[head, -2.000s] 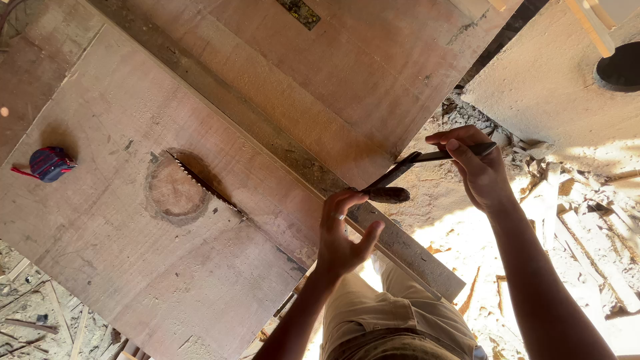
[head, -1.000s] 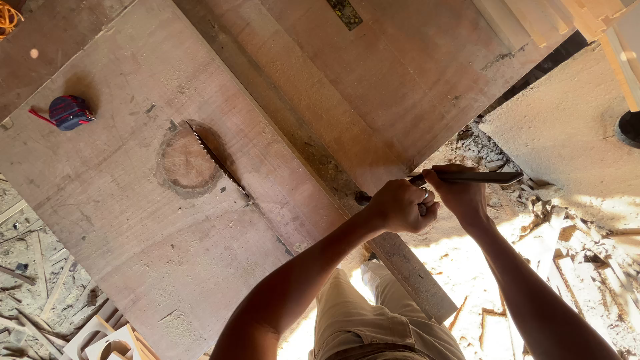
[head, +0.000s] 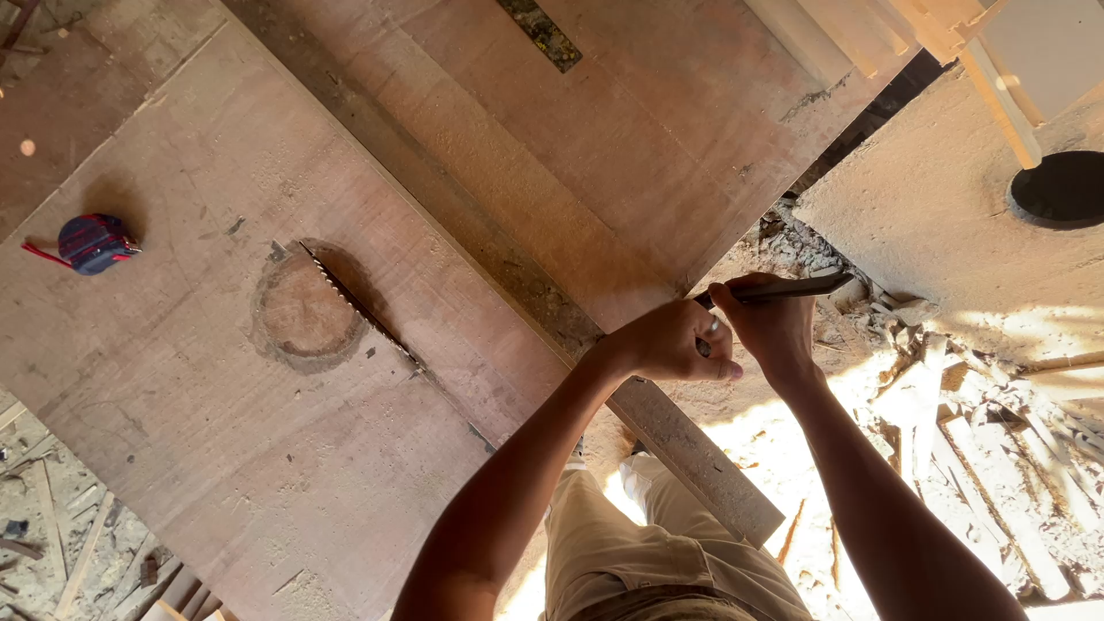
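My left hand [head: 677, 341] is closed on a small dark object, mostly hidden inside the fist, just past the near end of the table saw's fence. Touching it, my right hand [head: 768, 319] grips a dark, narrow flat piece [head: 798, 287] whose far end points right; whether it is wood or metal I cannot tell. Both hands are off the corner of the plywood saw table [head: 414, 483]. A toothed circular saw blade [head: 358, 312] stands up through the table, left of my hands, and I cannot tell whether it turns.
A wooden fence board [head: 483, 246] runs diagonally across the table. At the far left lies a dark blue and red tape measure [head: 97, 244]. Wood offcuts [head: 975, 466] cover the ground at right, near a board with a round hole [head: 1065, 190]. Light wooden strips [head: 1000, 103] jut in above.
My hands have come together. Two seconds ago they were apart, with dark pieces between them, and my left hand was open. The flat piece now extends right from my right hand.
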